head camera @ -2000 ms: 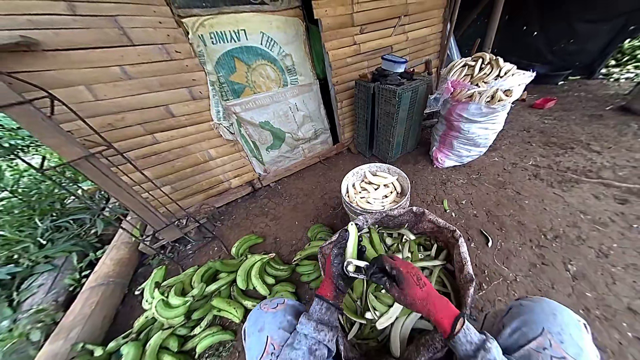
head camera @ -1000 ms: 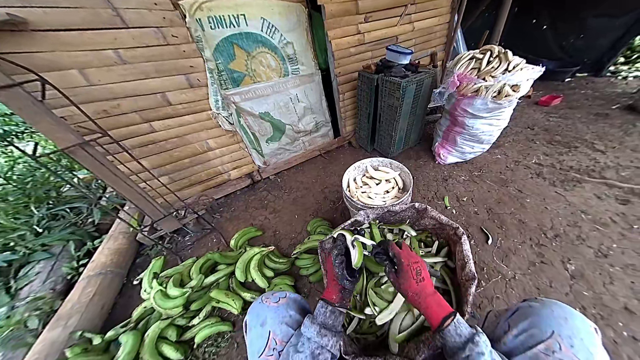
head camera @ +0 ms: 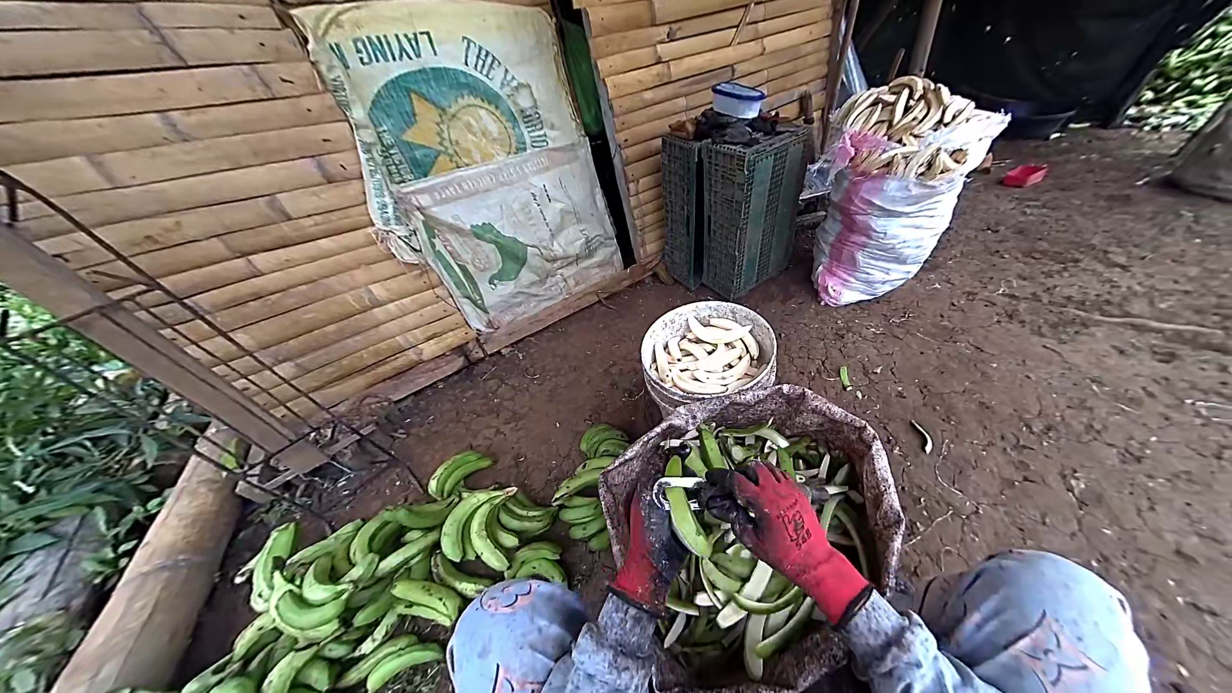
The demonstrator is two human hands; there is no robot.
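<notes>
Both hands wear red gloves with dark palms and are over an open sack [head camera: 871, 452] of green peels [head camera: 756, 616]. My left hand [head camera: 652, 539] is closed around a green plantain or banana [head camera: 685, 510], held upright with its skin on. My right hand [head camera: 760, 510] grips a metal peeler [head camera: 674, 483], whose looped head lies across the fruit's upper part. Just beyond the sack, a white bucket [head camera: 660, 385] holds peeled pale fruit [head camera: 712, 356]. A heap of unpeeled green fruit [head camera: 385, 577] lies on the ground beside my left knee.
Dark plastic crates [head camera: 756, 207] stand by the bamboo wall [head camera: 183, 125], with a lidded tub [head camera: 738, 99] on top. A full white sack [head camera: 885, 236] of pale peels or fruit stands right of them. A log [head camera: 159, 577] edges the ground at left; a red tray [head camera: 1025, 175] lies far right.
A largely pale, peeled fruit was in my hands two seconds ago; a green, unpeeled one is there now. My right hand has come in beside my left, with the peeler against the fruit.
</notes>
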